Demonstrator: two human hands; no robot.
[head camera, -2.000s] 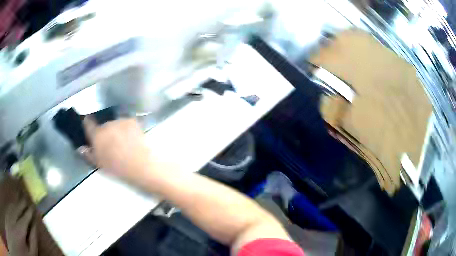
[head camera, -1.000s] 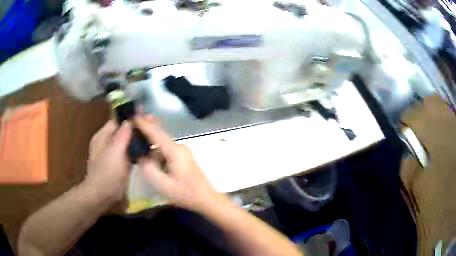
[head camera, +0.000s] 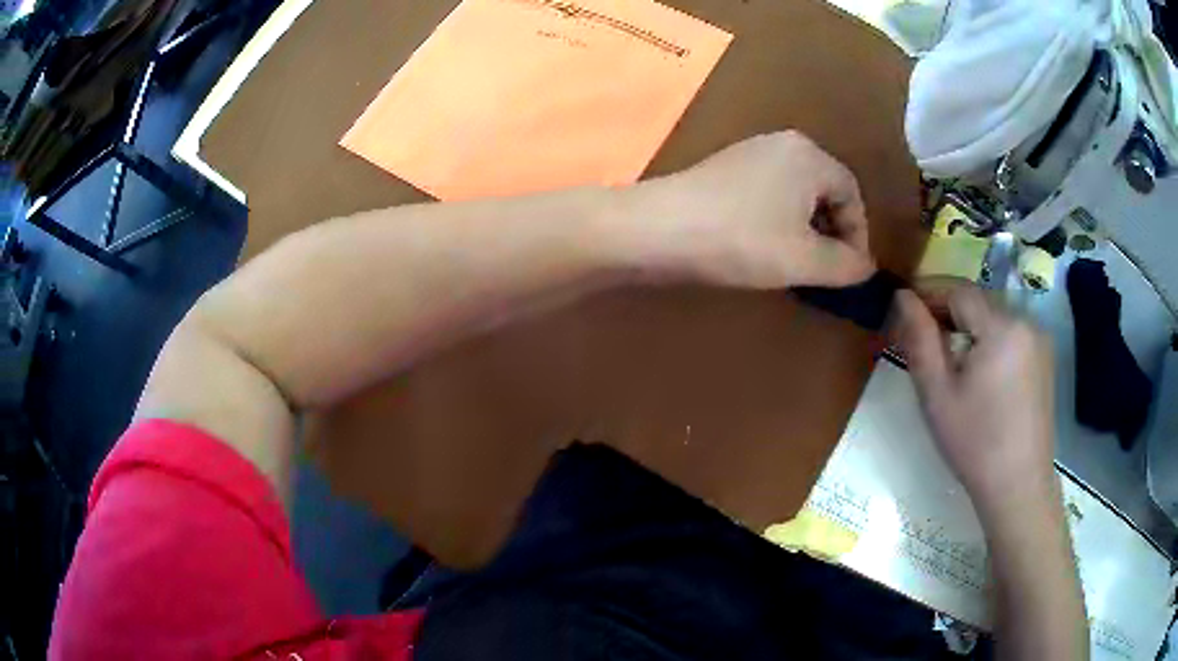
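Note:
The large brown panel (head camera: 556, 387) lies flat in front of me and overhangs towards my lap. An orange-peach rectangle (head camera: 556, 103) lies on its far part. A short black strip (head camera: 846, 300) is at the panel's right edge, beside the needle area. My left hand (head camera: 788, 213) grips the strip's left end between its fingers. My right hand (head camera: 975, 368) holds the strip's right end, slightly blurred. Both hands are in front of the machine head; the fingertips partly cover the strip.
The white sewing machine (head camera: 1098, 155) stands at the upper right, with a white cloth (head camera: 988, 84) over its head. More black strips (head camera: 1108, 355) lie on its bed. Printed paper (head camera: 904, 491) is at the lower right. A dark metal frame (head camera: 123, 194) stands at the left.
The view has swung left, bringing the panel and orange rectangle to the middle. My left hand now reaches across the panel. The black strip now lies crosswise between both hands.

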